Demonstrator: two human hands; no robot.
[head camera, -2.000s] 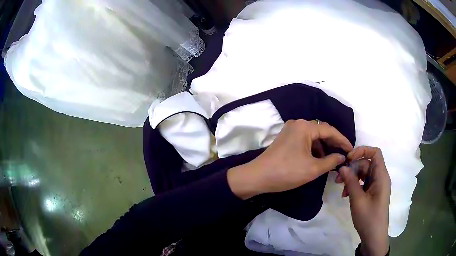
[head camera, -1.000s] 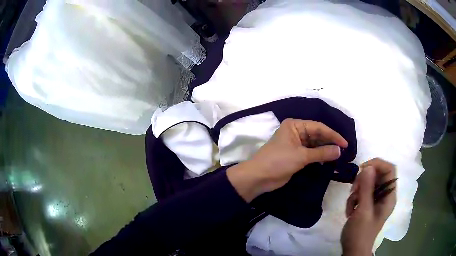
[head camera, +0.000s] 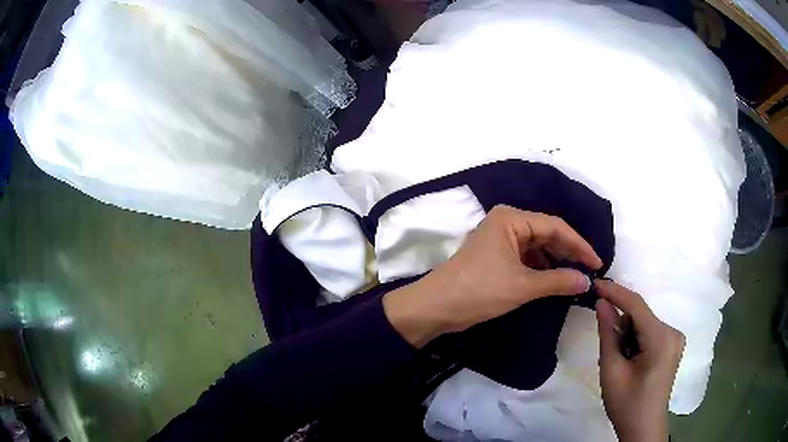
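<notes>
A dark purple garment (head camera: 518, 345) with white bust cups (head camera: 429, 231) lies on a large white cloth (head camera: 553, 86). My left hand (head camera: 510, 268) pinches the garment's right edge between thumb and index finger. My right hand (head camera: 638, 345) is just right of it, its fingertips at the same edge, nearly touching the left fingertips. A dark object, possibly small scissors (head camera: 626, 335), lies in my right palm. A needle or thread cannot be made out. What lies between the fingertips is too small to tell.
A white lace-edged gown (head camera: 173, 112) hangs at upper left. The green floor (head camera: 130, 311) shows at left. A clear rounded plastic thing (head camera: 754, 190) is at the right edge. A wooden table edge (head camera: 760, 34) is at the upper right corner.
My right hand moved away to the right from the garment edge, then came back to my left fingertips. The dark loop at the edge, exposed a second ago, is now mostly covered. My left hand keeps its pinch.
</notes>
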